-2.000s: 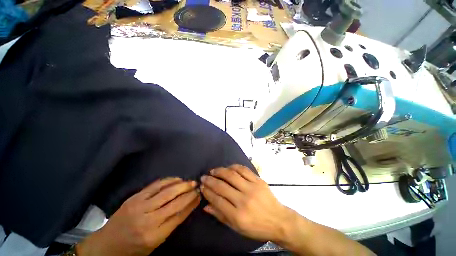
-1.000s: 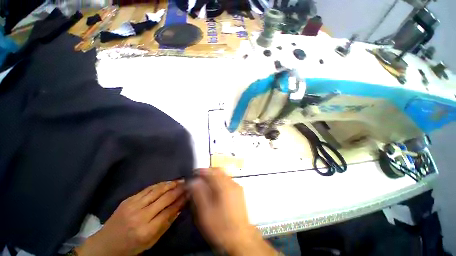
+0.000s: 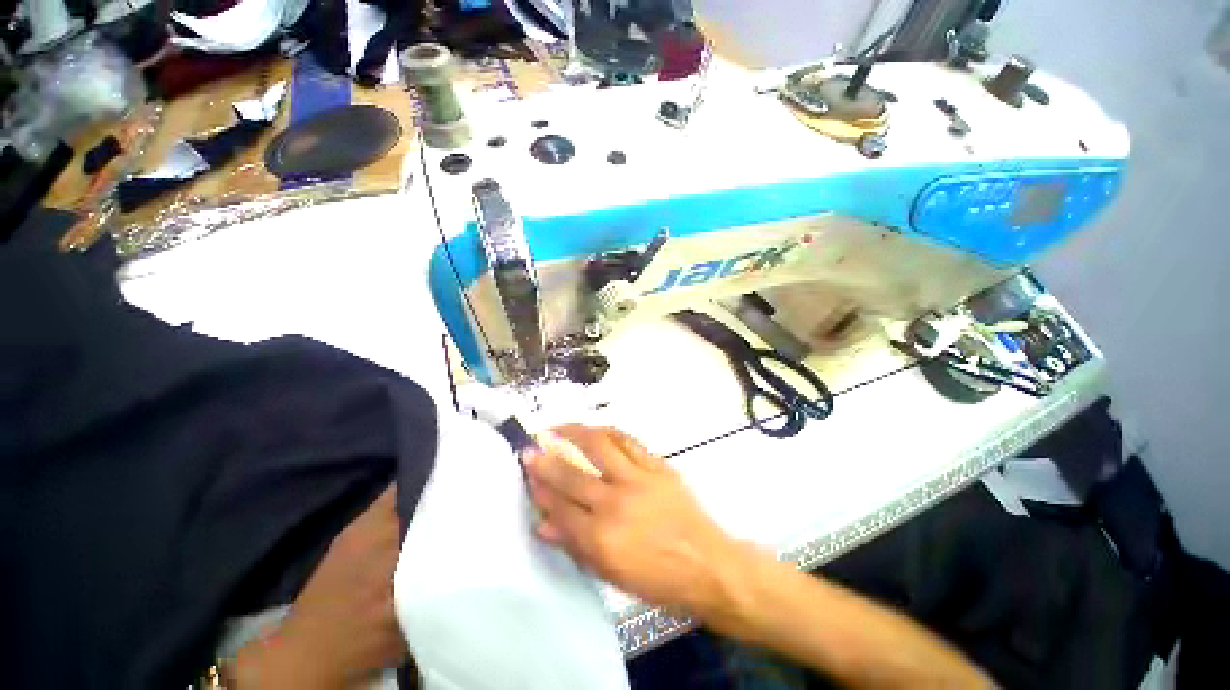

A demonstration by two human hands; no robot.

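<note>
A large dark fabric panel (image 3: 202, 445) covers the left of the table. A white fabric layer (image 3: 499, 566) hangs beside its right edge, with a small dark piece at its top near the needle area (image 3: 540, 384). My right hand (image 3: 621, 512) pinches the white fabric's upper right edge just in front of the presser foot area. My left hand (image 3: 344, 593) is partly under the dark fabric; its fingers are hidden, so its grip cannot be told. The white and blue sewing machine (image 3: 728, 263) stands behind my right hand.
Black-handled scissors (image 3: 776, 384) lie under the machine arm. A tray of bobbins and tools (image 3: 998, 351) sits at the bed's right end. A dark round disc (image 3: 333, 142) and offcuts (image 3: 202, 155) lie on cardboard behind. Dark fabric (image 3: 931, 593) is below the table's measuring-tape edge (image 3: 944, 479).
The view has turned right. The white fabric now shows where dark cloth was. My right hand has moved to the needle area; my left hand has gone partly under the dark cloth.
</note>
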